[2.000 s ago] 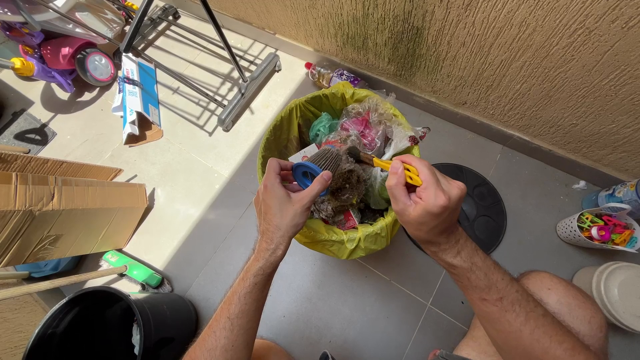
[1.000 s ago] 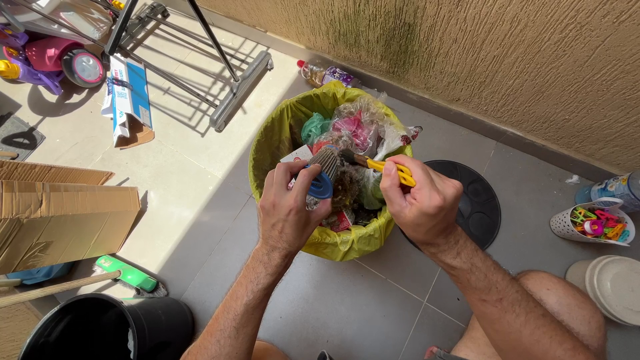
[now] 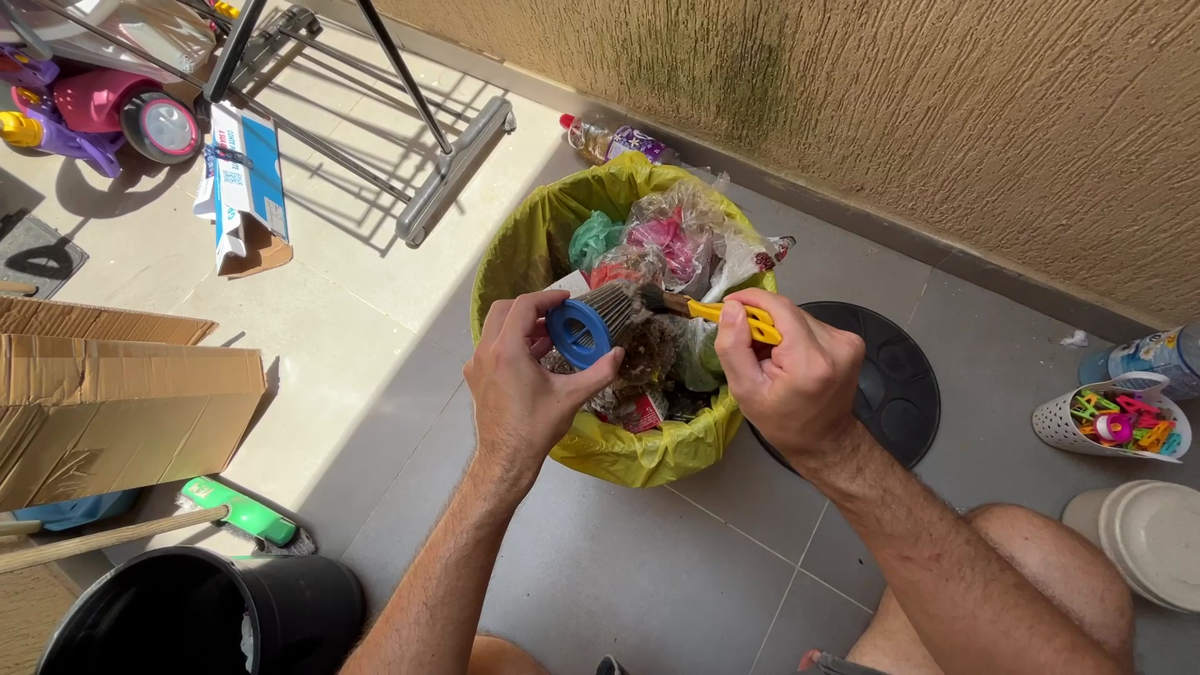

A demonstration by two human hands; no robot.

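My left hand (image 3: 530,375) grips a pleated cartridge filter (image 3: 605,319) by its blue end cap, tilted over a trash bin lined with a yellow bag (image 3: 647,459). In my right hand (image 3: 792,375) is a paintbrush (image 3: 698,307) with a yellow handle, its dark bristles at the filter's far end. Beneath the filter, grey-brown dust and debris (image 3: 652,352) lie among plastic bags (image 3: 670,234) and other trash in the bin. The filter's far end is partly hidden by the bristles and dust.
A black round lid (image 3: 895,384) lies right of the bin. Further right stand a basket of clothespins (image 3: 1059,427) and a pale bucket (image 3: 1158,544). At left are cardboard (image 3: 141,403), a green broom head (image 3: 242,511) and a black bin (image 3: 309,600). A bottle (image 3: 600,141) lies by the wall.
My left hand has shifted its fingers on the blue cap, and the cap's open face shows more plainly than a second ago. The brush stays at the filter.
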